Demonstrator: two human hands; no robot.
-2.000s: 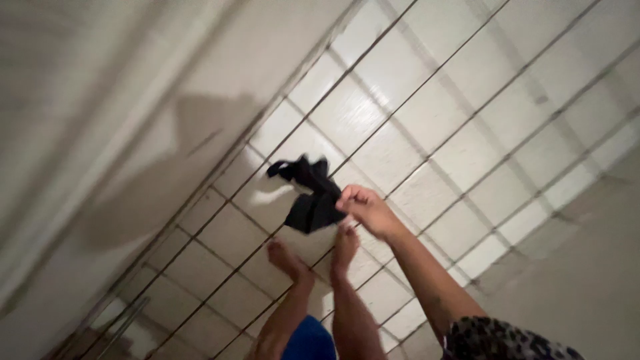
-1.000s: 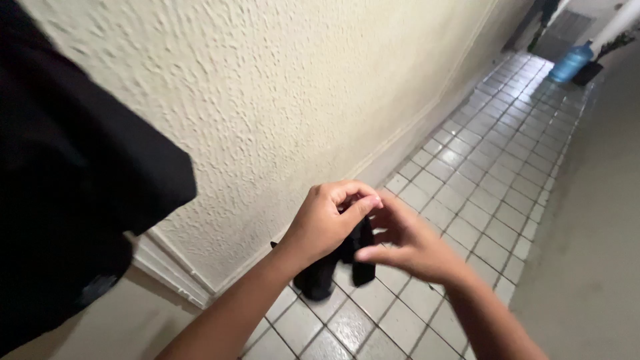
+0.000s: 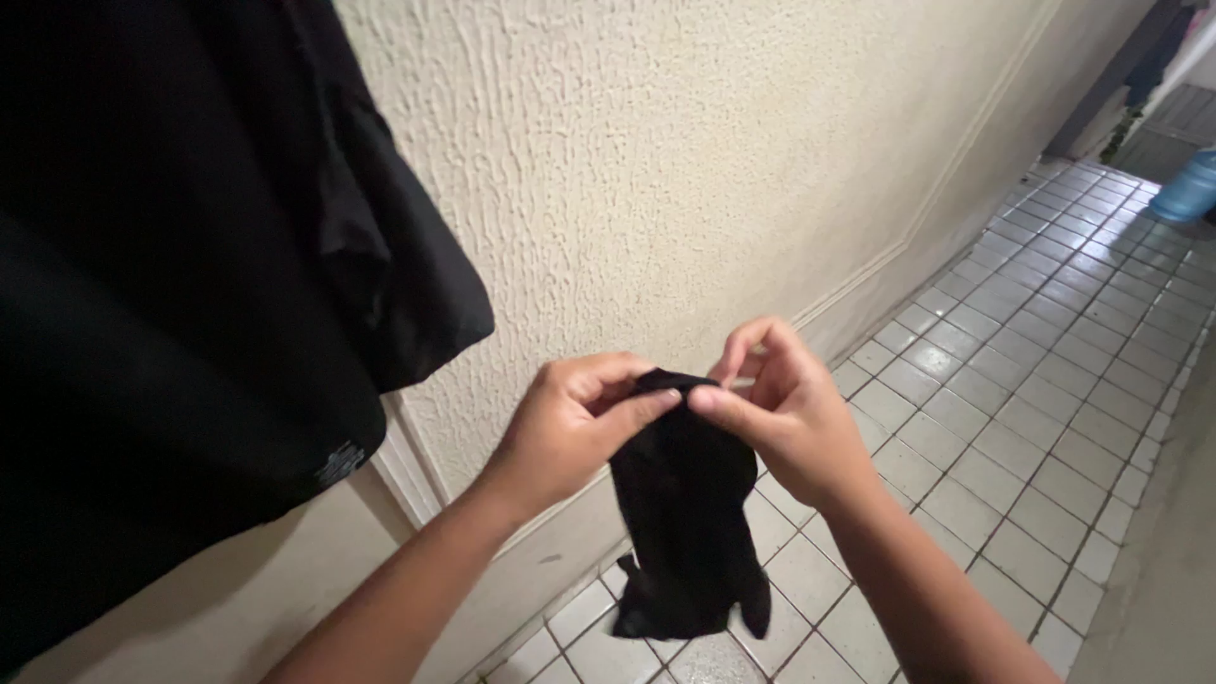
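A small piece of black fabric (image 3: 689, 513), its exact kind unclear, hangs down between my two hands. My left hand (image 3: 584, 418) pinches its upper edge between thumb and fingers. Close beside it, my right hand (image 3: 784, 408) pinches the same edge near the top right corner. The lower end of the cloth hangs loose, with narrow parts sticking out at both sides. A larger black garment (image 3: 190, 313) with small print near its lower edge hangs at the left, apart from my hands.
A rough textured cream wall (image 3: 665, 190) runs along behind my hands. White floor tiles (image 3: 969, 446) with dark joints stretch down a narrow passage. A blue plastic water jug (image 3: 1187, 190) lies at the far right. Another wall surface (image 3: 1159, 570) borders the passage on the right.
Two seconds ago my right hand held the black fabric low over the floor near my feet. Now both hands grip its top edge. The view has swung up toward the wall and passage.
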